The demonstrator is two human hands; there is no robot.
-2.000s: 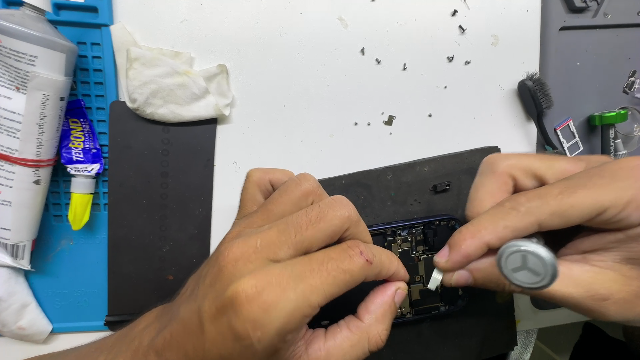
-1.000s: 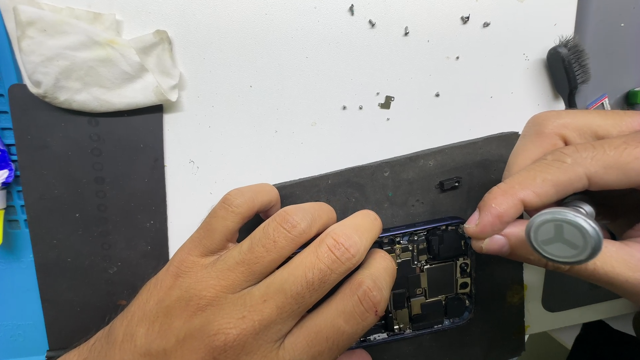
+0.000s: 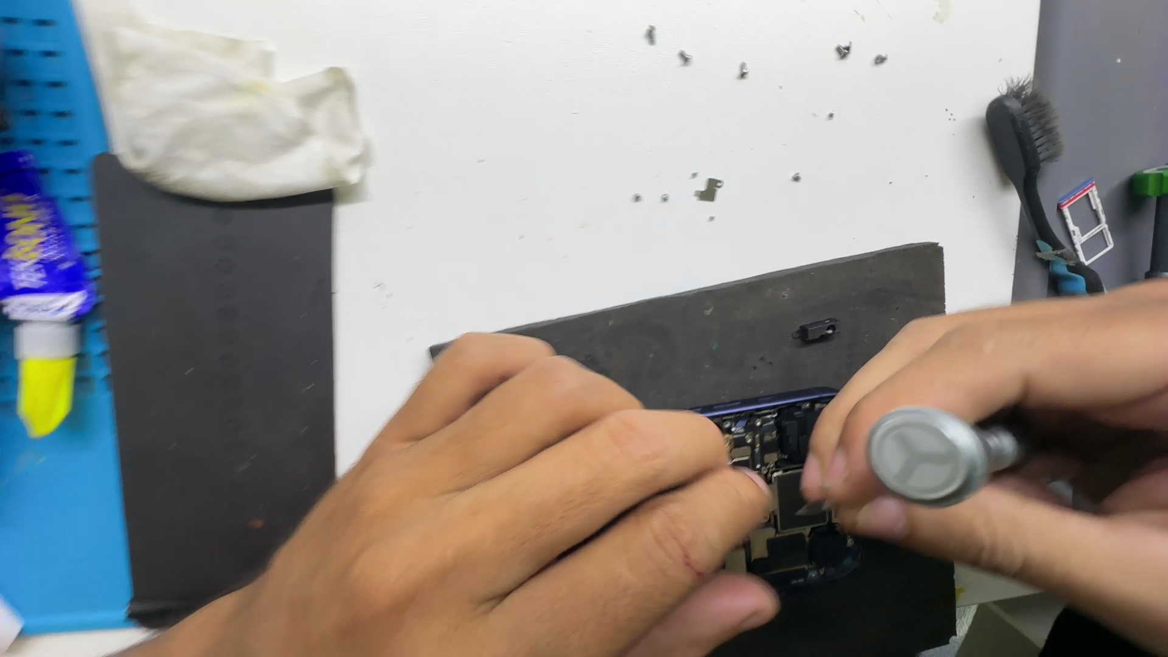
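Note:
An opened smartphone (image 3: 803,497) with its circuit board showing lies on a dark mat (image 3: 730,310), partly covered by both hands. My left hand (image 3: 538,502) rests over the phone's left part with its fingertips at the board. My right hand (image 3: 985,429) holds a screwdriver (image 3: 926,456), its round metal cap towards the camera. Fingertips of that hand pinch together over the board's right side, with a small pointed piece just showing beside them. What that piece is, I cannot tell. A small black part (image 3: 817,329) lies on the mat above the phone.
Several tiny screws (image 3: 843,51) and a metal bracket (image 3: 710,190) lie on the white table. At the right are a black brush (image 3: 1022,155), a SIM tray (image 3: 1086,222) and a green-topped tool (image 3: 1152,182). A white cloth (image 3: 237,119) and a glue tube (image 3: 41,265) lie at the left.
Two seconds ago my right fingers held a small white strip over the board; it does not show now. One second ago they were at the phone's right edge, and now they are over the board.

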